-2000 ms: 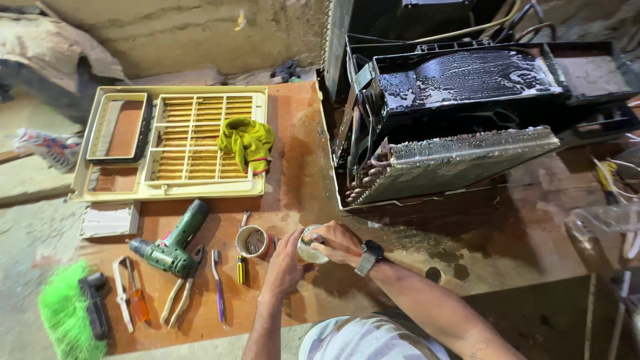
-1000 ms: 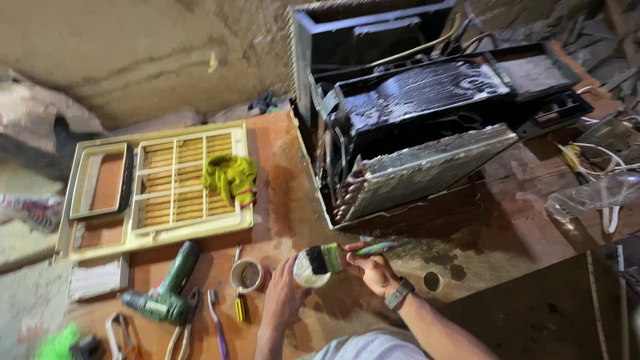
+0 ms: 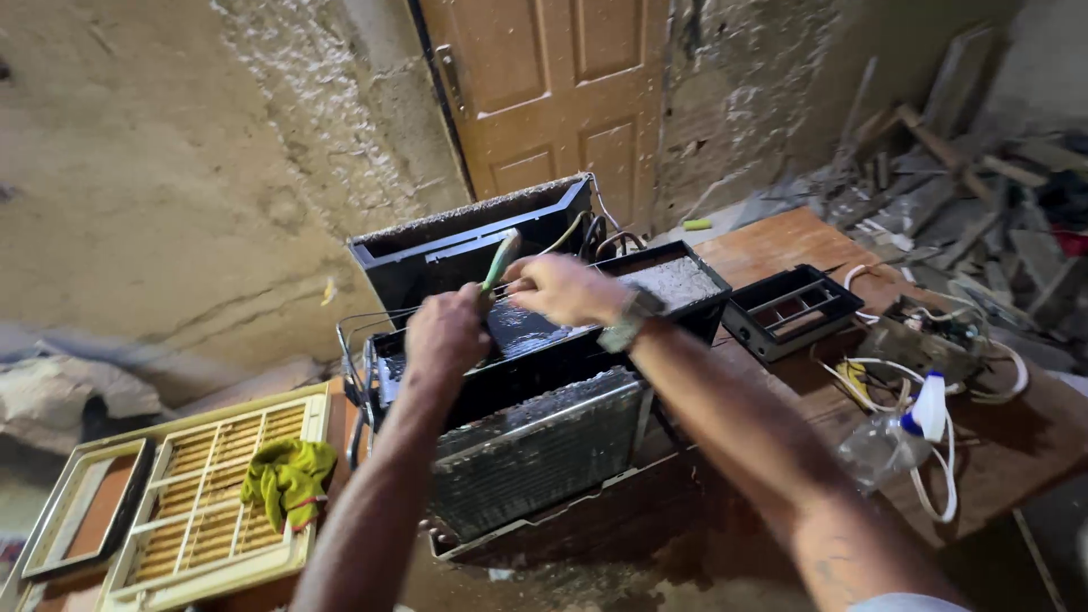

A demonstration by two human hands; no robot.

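A paintbrush with a green handle point(image 3: 501, 262) stands out of my left hand point(image 3: 448, 333), its handle end up and its bristles hidden. Just to the right, my right hand point(image 3: 561, 289), blurred and with curled fingers, is close to the handle; whether it touches it or holds anything is unclear. Both hands are over the wet black housing point(image 3: 531, 333) of an opened air-conditioner unit. Nearer to me leans its finned metal coil point(image 3: 544, 455), while a black panel with a dusty upper edge point(image 3: 476, 234) rises behind.
A cream front grille point(image 3: 212, 501) bearing a yellow-green glove point(image 3: 289, 480) lies at left. On the wooden table point(image 3: 765, 246) at right are a black slotted frame point(image 3: 795, 310), white cables and a clear spray bottle point(image 3: 888, 442). A wooden door point(image 3: 552, 93) stands behind; debris point(image 3: 960, 195) lies beyond.
Both hands have moved from the white cup at the table's front to over the unit. The brush was in my right hand; its handle now sticks out of my left. The view has swung up and right.
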